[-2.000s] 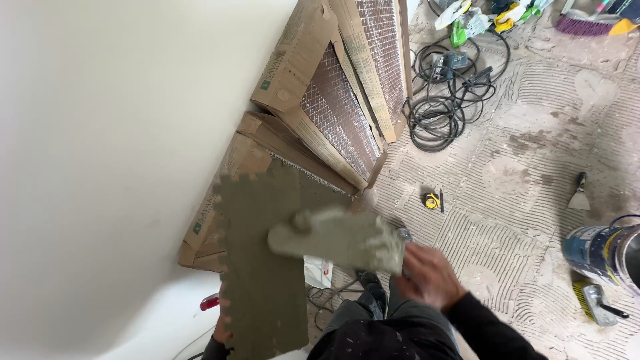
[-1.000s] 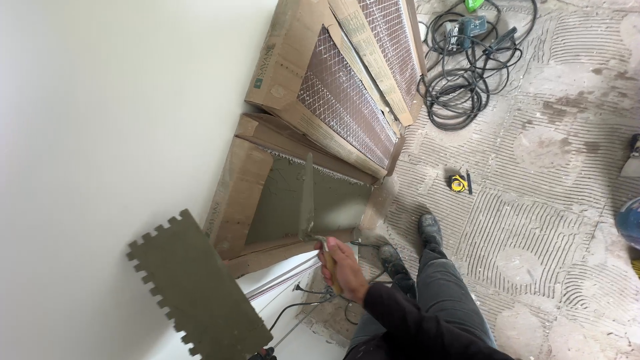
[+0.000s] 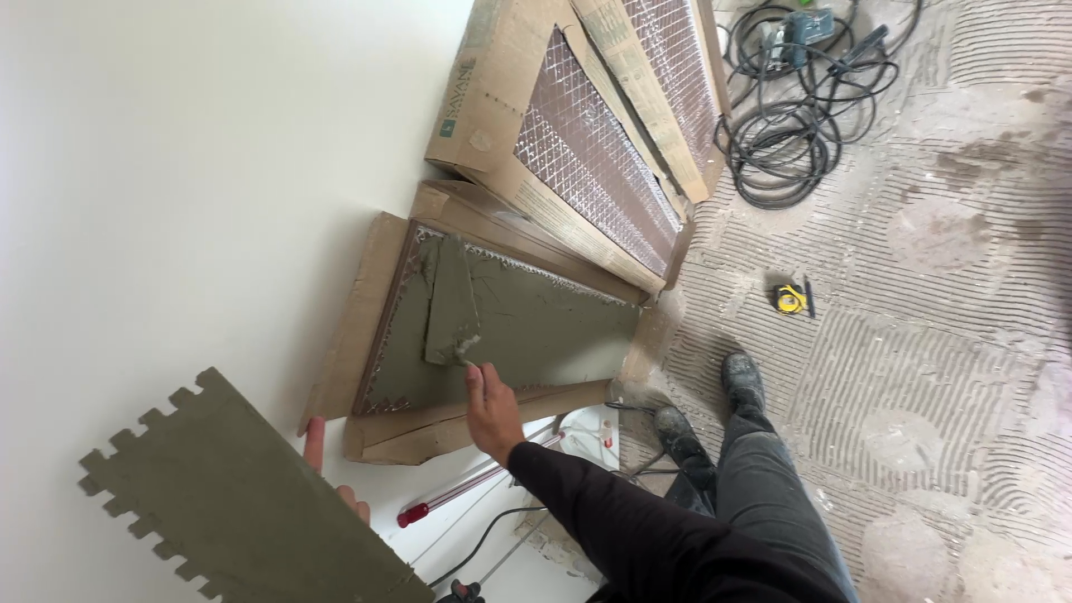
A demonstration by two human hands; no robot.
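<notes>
My right hand (image 3: pixel 492 412) grips the handle of a mortar-covered trowel (image 3: pixel 452 306), whose blade lies flat on the upper left part of a tile (image 3: pixel 553 327). Grey-green mortar covers most of that tile's back, and it stands in an opened cardboard box. At the lower left, my left hand (image 3: pixel 333 471) is mostly hidden behind a square-notched trowel (image 3: pixel 243 494) coated with mortar. It holds this trowel, with one finger reaching toward the box's edge.
More boxed tiles (image 3: pixel 595 151) lean beside the wall (image 3: pixel 209 151). On the ridged floor lie a yellow tape measure (image 3: pixel 789 299), a coiled black cable (image 3: pixel 775 159) and a blue power tool (image 3: pixel 808 38). A red-ended rod (image 3: pixel 414 513) is below the box.
Two seconds ago the smaller trowel was against the notched one; my right hand has since moved it onto the tile. Over the last second its blade has moved toward the tile's upper left.
</notes>
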